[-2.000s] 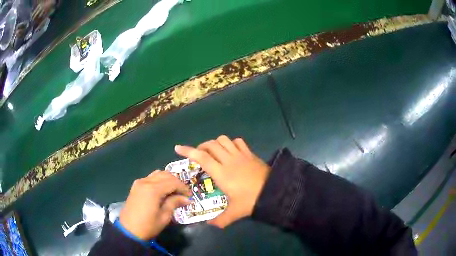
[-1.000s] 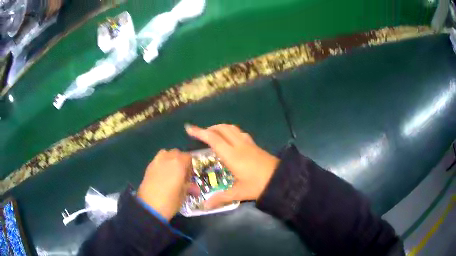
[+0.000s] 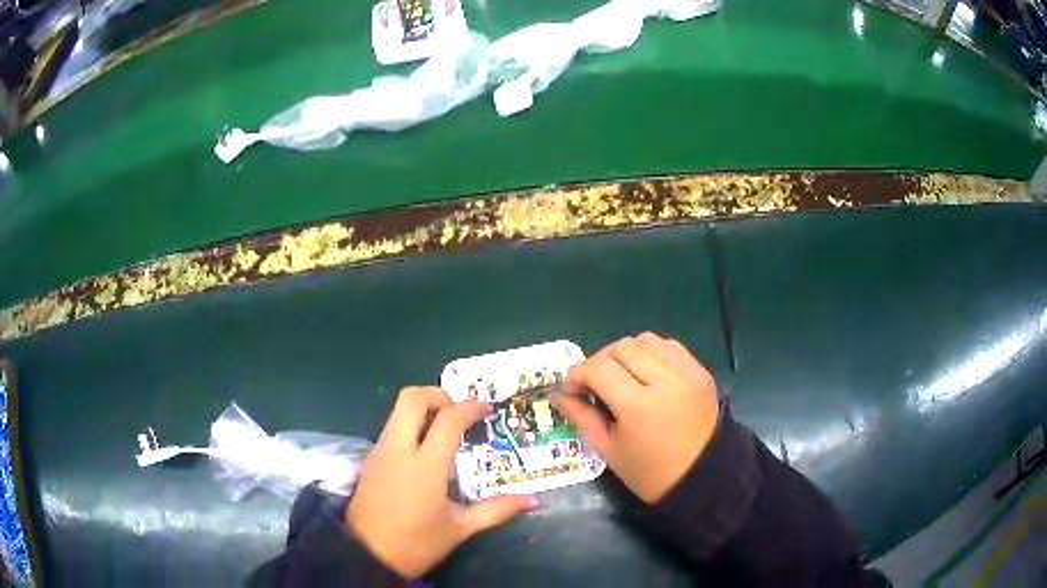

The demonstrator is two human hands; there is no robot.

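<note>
A white open power strip housing (image 3: 467,372) lies on the dark green bench in front of me. A green circuit board (image 3: 560,433) with a yellow block, metallic contacts and thin wires shows inside it. My left hand (image 3: 423,488) holds the housing at its left side, thumb and finger around the edge and fingertips over the inside. My right hand (image 3: 649,411) is at its right side, with its fingertips pinching a thin dark wire above the board. A bagged power cord (image 3: 281,455) with a white plug lies left of my left hand.
A worn yellow and brown rail (image 3: 517,215) separates the bench from the green conveyor belt (image 3: 746,98). On the belt lie another open housing (image 3: 404,46) and bagged cords (image 3: 379,106). A brown-edged tray of blue pieces (image 3: 12,482) stands at the far left.
The view has turned and shifted. The belt unit appears further right. My hands have spread apart, showing more of the housing, and my right fingertips now pinch a wire.
</note>
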